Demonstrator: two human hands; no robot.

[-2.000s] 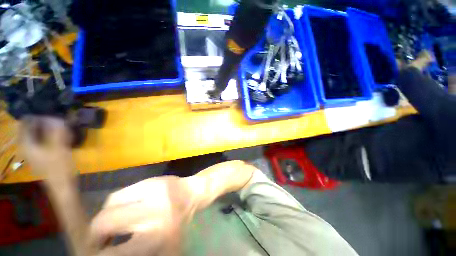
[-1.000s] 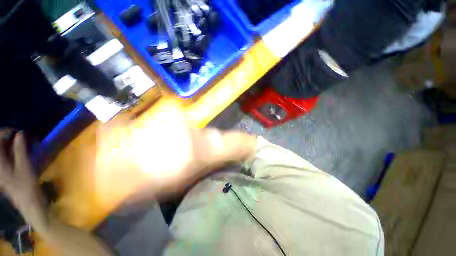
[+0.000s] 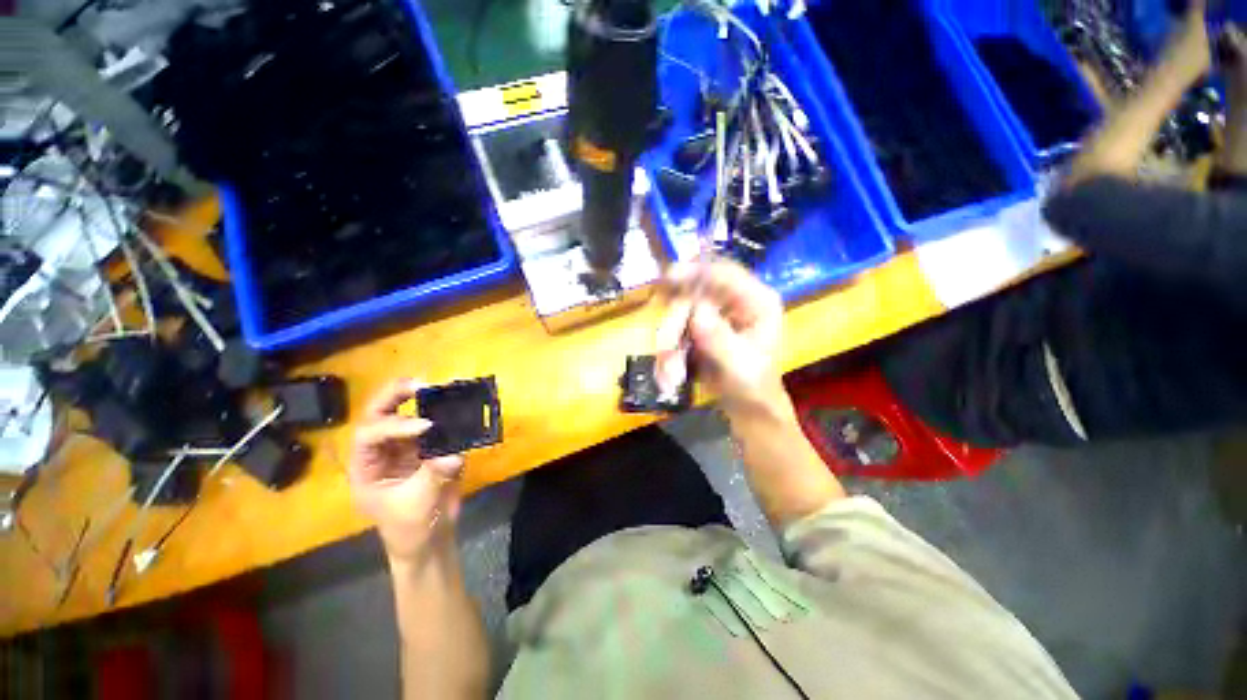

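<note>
My left hand [image 3: 406, 458] holds a flat, square black housing [image 3: 461, 416] by its left side, over the front of the bench. My right hand [image 3: 725, 328] pinches a pale lead [image 3: 674, 335] whose lower end meets a small black piece [image 3: 654, 384] at the bench's front edge. Whether that piece rests on the bench is hard to tell. The black electric screwdriver [image 3: 611, 137] hangs upright between my hands, farther back, over the white screw feeder [image 3: 547, 219].
Loose black housings [image 3: 164, 397] with pale leads lie at left, white wrapping [image 3: 41, 321] behind. A large blue bin [image 3: 383, 294] holds black parts; another [image 3: 807, 267] holds cabled parts. More bins stand right, near a person's dark sleeve [image 3: 1149, 226]. A red stool [image 3: 889, 431] is below.
The view has swung back left and steadied. My hands, blurred before, are now apart over the bench: the left with a black housing, the right with a pale lead.
</note>
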